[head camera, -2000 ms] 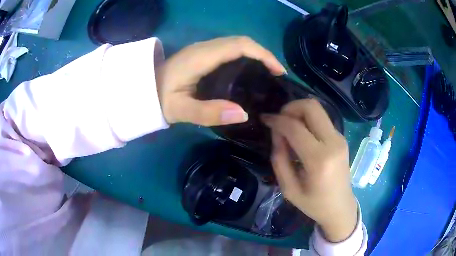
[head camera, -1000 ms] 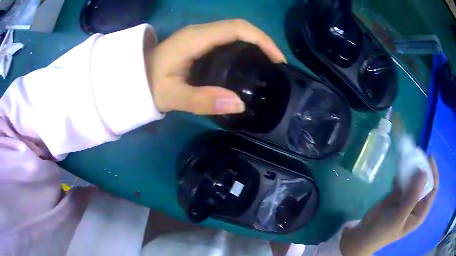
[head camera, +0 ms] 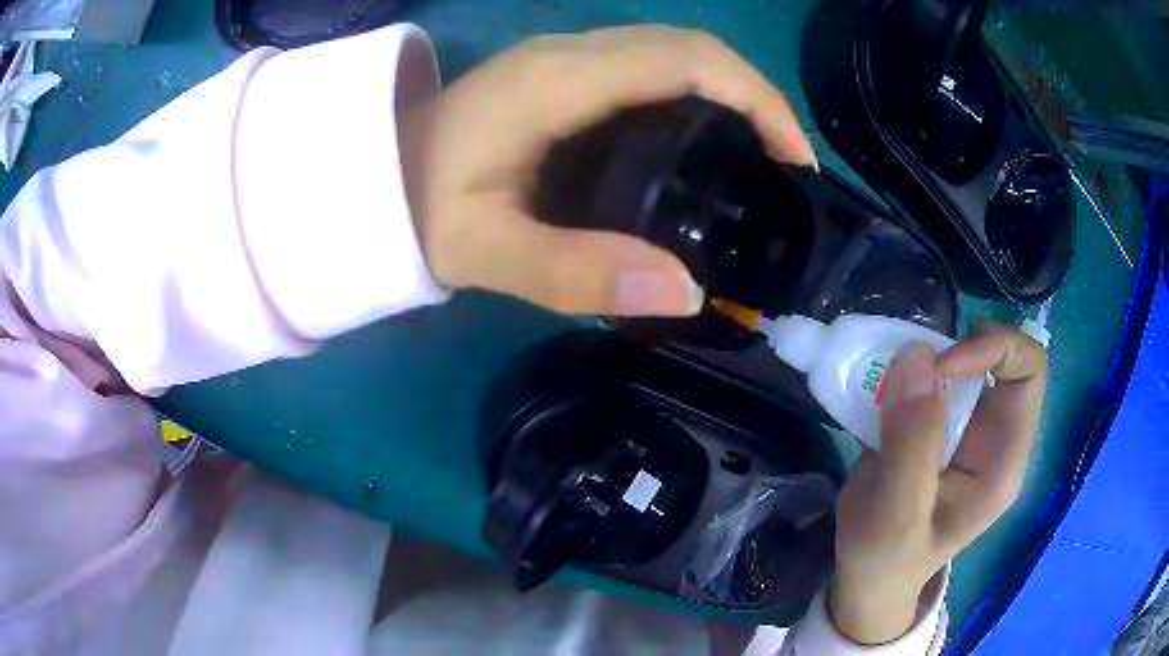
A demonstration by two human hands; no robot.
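Note:
My left hand (head camera: 551, 192) grips the raised black cup end of a two-well housing (head camera: 885, 256) in the middle of the view. My right hand (head camera: 929, 474) holds the white glue bottle (head camera: 840, 365) tilted, its orange nozzle tip at the near edge of the housing's cup well, by my left thumb. Crinkled clear film shows in the housing's other well, partly hidden by the bottle. A second housing (head camera: 731, 461) lies nearer me, with a small white square (head camera: 642, 490) in one well and clear film (head camera: 737, 525) in the other.
A third black housing (head camera: 897, 167) lies at the upper right. A black oval piece (head camera: 301, 18) is at the top left, cut by the frame. The blue board (head camera: 1102, 551) is at the right. The clear bottle's tip (head camera: 1038, 318) shows behind my right hand. The green mat (head camera: 346, 423) lies beneath.
My right hand left the housing, picked up the white glue bottle at the right and brought its nozzle to the held housing. The left hand keeps its grip.

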